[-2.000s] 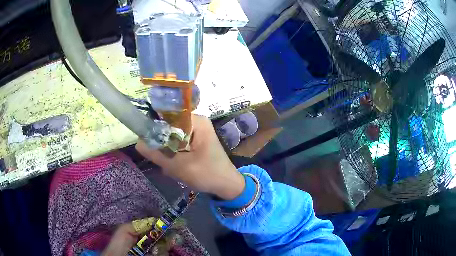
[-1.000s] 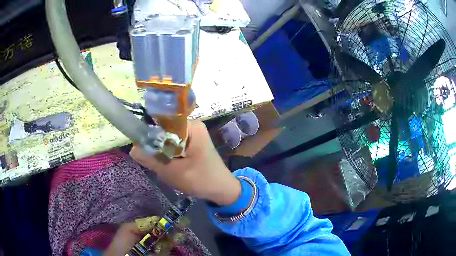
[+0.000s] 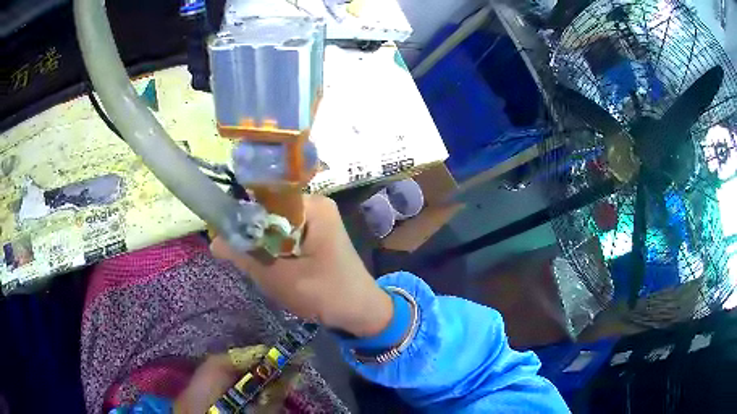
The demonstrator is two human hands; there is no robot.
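My right hand [image 3: 311, 267] grips the orange handle of a glue gun [image 3: 267, 85] with a large silver finned block on top. A thick pale grey hose [image 3: 153, 141] runs to a whitish, crusted fitting beside the hand. My left hand [image 3: 212, 378], low in the view and partly cut off, holds a narrow power supply board [image 3: 257, 373] over the patterned lap. The board is tilted, with yellow blocks and dark parts, and yellowish covers show on the fingers. The gun's nozzle is hidden behind my right hand and the gun body.
A worktop with stained yellowish cardboard [image 3: 65, 154] lies at the left, with a black bin [image 3: 28, 52] behind it. A large black fan [image 3: 638, 154] stands at the right. An open carton [image 3: 436, 190] holding round pale things sits beyond my right wrist.
The gun and my right hand have shifted slightly left and down since the first frame. The board and my left hand have shifted slightly. Both holds are unchanged.
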